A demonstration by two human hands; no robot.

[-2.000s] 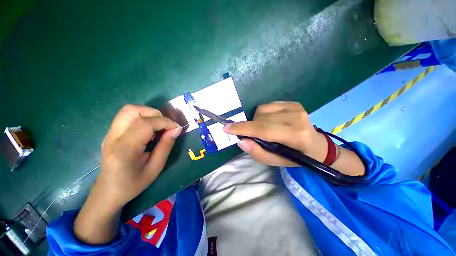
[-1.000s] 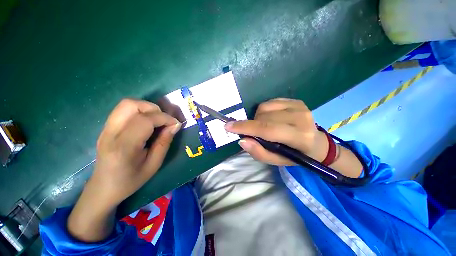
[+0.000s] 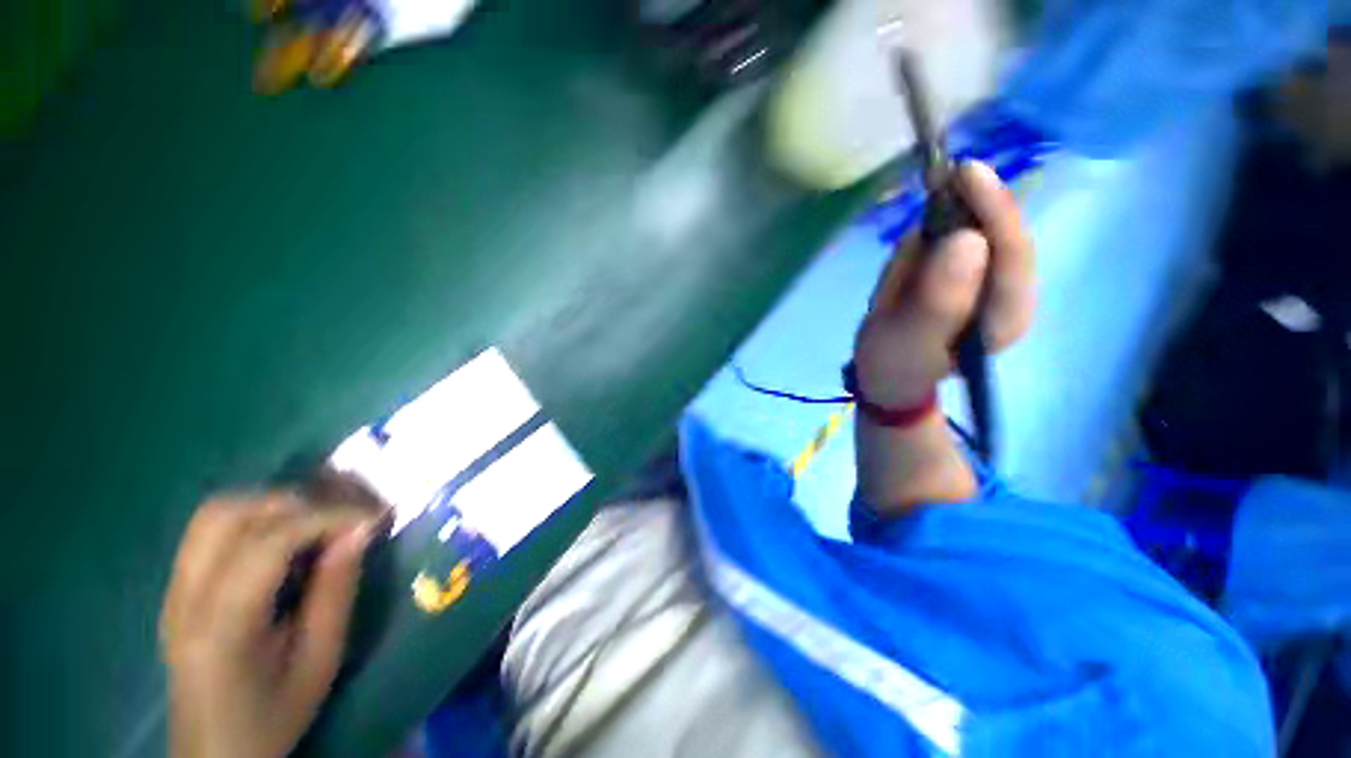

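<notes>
The picture is blurred. Two white panels [image 3: 454,437] lie side by side on the dark green bench [image 3: 297,282], with a blue circuit board [image 3: 471,547] at their lower end and an orange flex cable [image 3: 440,588] beside it. My left hand [image 3: 267,600] is at the panels' left edge, thumb and forefinger nearly together; any solder wire between them cannot be made out. My right hand [image 3: 948,289] is raised at the upper right, shut on the black soldering iron [image 3: 931,148], its tip up in front of the white tub.
The white tub [image 3: 837,104] stands at the bench's far right edge. More panels with orange flex cables [image 3: 334,33] lie at the top left. A blue sleeve [image 3: 1171,67] of another person shows at the top right. Blue floor [image 3: 1104,252] lies beyond the bench edge.
My right hand has lifted the soldering iron off the board and swung it up and right to the tub. The view has turned, so the panels and my left hand appear lower left.
</notes>
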